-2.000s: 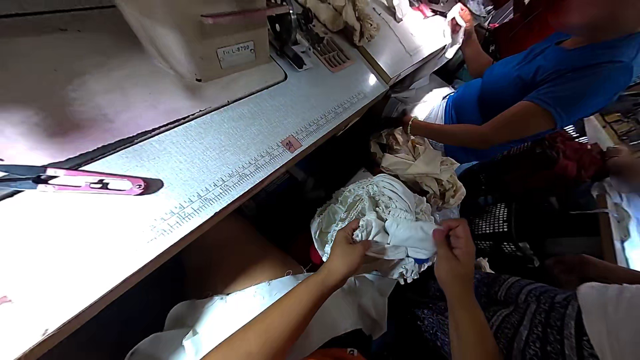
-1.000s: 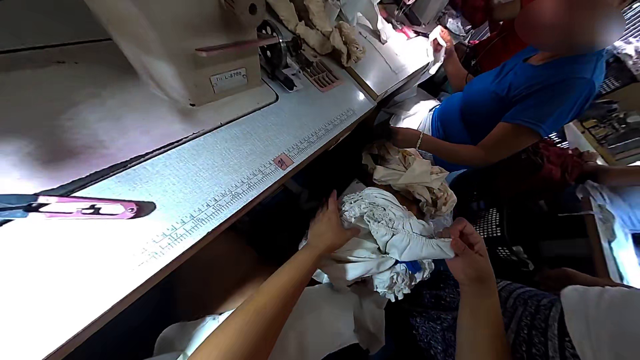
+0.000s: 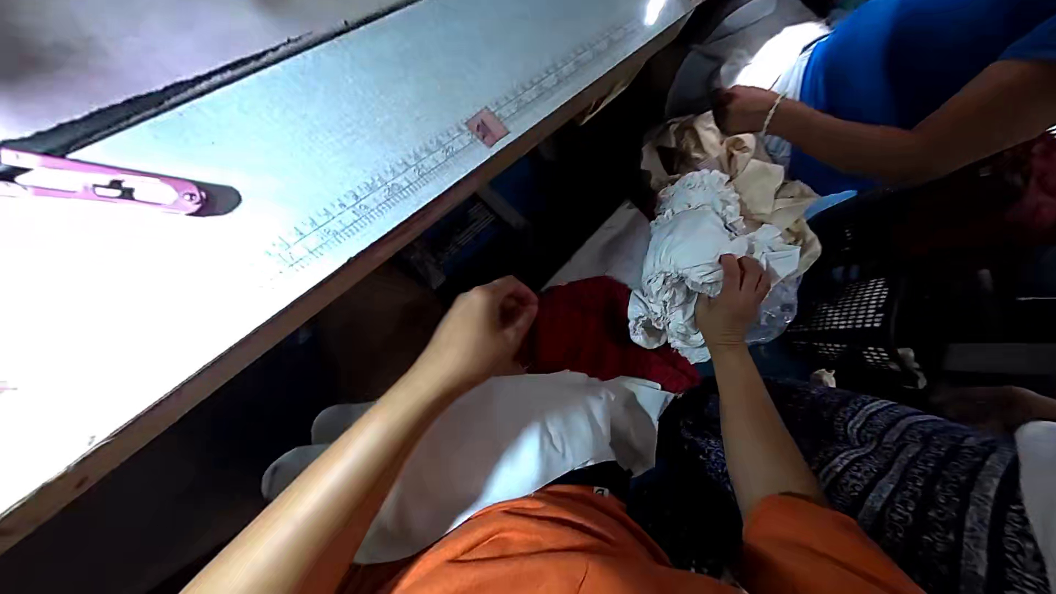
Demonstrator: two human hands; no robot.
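Observation:
My right hand [image 3: 731,302] rests on a bundle of white gathered fabric [image 3: 685,256]; its fingers curl over the near edge. My left hand [image 3: 493,322] is raised beside a dark red cloth [image 3: 590,330], with its fingers curled in; whether anything is between them is hidden. White cloth [image 3: 528,437] lies across my lap, below the red cloth. Beyond the white bundle is a heap of beige fabric [image 3: 767,190]. Pink thread snips [image 3: 107,181] lie on the sewing table at the left.
The sewing table [image 3: 330,148], with a printed ruler scale along its wooden edge, fills the upper left. A co-worker in a blue shirt [image 3: 899,74] sits at the upper right, a hand at the beige fabric. A black plastic basket [image 3: 850,322] stands right of the bundle.
My left hand has come off the white fabric and moved left. The white fabric now lies bunched farther from me, and red cloth shows where it was. The view has tilted down.

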